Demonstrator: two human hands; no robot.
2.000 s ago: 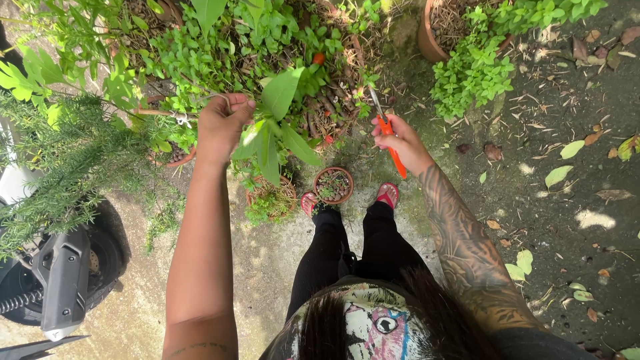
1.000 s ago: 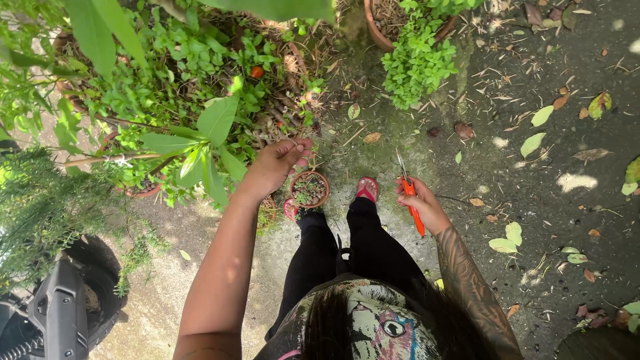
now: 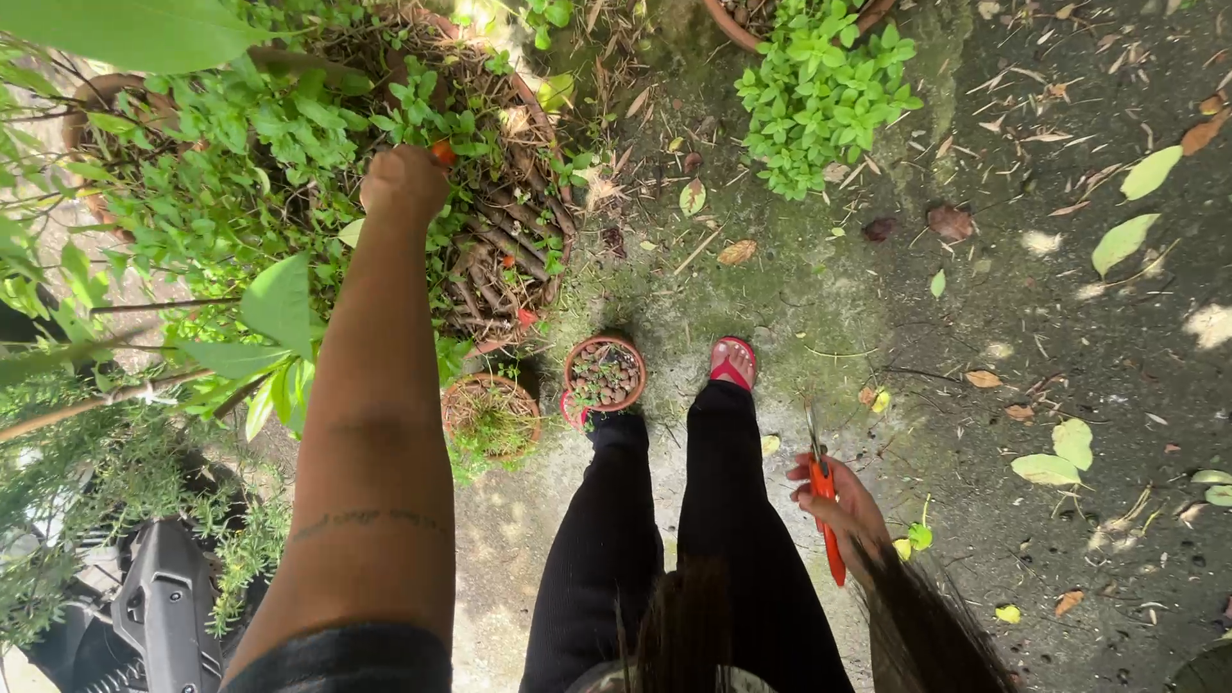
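Observation:
My left hand (image 3: 406, 185) reaches into the leafy plants of a large round planter (image 3: 544, 125) at the upper left. Its fingers are curled and mostly hidden, so what they hold cannot be made out. An orange-red object (image 3: 444, 153), perhaps a fruit or flower, lies right beside the knuckles. Low on the right, my right hand (image 3: 845, 508) holds orange-handled pruning shears (image 3: 828, 520), blades pointing up in the view, over the concrete ground.
Near my feet stand a small terracotta pot of pebbles (image 3: 604, 373) and a pot of thin green stems (image 3: 491, 414). A potted bright green plant (image 3: 818, 91) is at the top. A motorcycle part (image 3: 168, 606) shows lower left; fallen leaves (image 3: 1124, 243) lie right.
My left hand has moved from near the small pebble pot up and left into the planter's foliage. The shears are still in my right hand, now lower in the view.

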